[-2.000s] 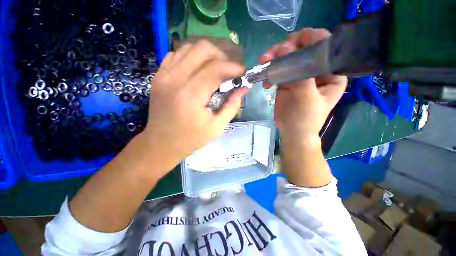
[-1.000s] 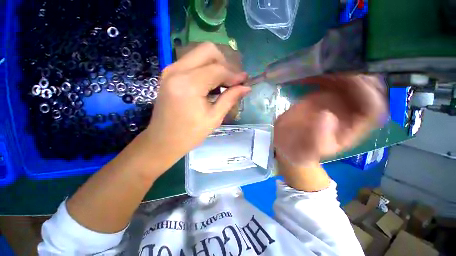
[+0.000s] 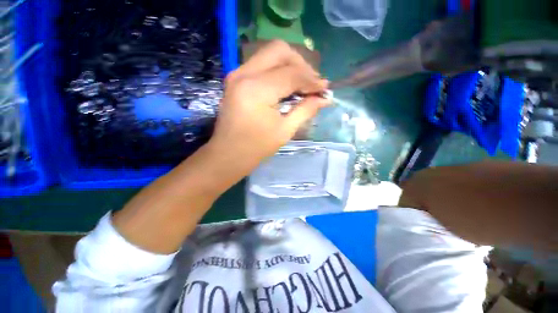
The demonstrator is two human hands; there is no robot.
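My left hand (image 3: 263, 101) is at upper centre, with thumb and fingertips pinched on a small shiny metal part (image 3: 293, 101), mostly hidden by the fingers. The fingertips are close to the tapered dark machine nose (image 3: 391, 64); whether they touch cannot be told. My right forearm (image 3: 477, 198) reaches to the right edge, blurred; the right hand itself is out of the picture. A clear plastic tray (image 3: 260, 205) lies below my left hand, near my body, with a few thin pieces in it.
A blue bin (image 3: 229, 36) of shiny rings is at left, with another blue bin (image 3: 46, 147) of silver rods beyond it. A green machine foot (image 3: 278, 27) and clear containers (image 3: 358, 15) are at the top. Blue bins (image 3: 483, 110) and the green machine body (image 3: 520, 21) are at right.
My right hand has left the area near the machine nose and gone out past the right edge. My left hand keeps its pinch. The whole view has shifted and blurred.
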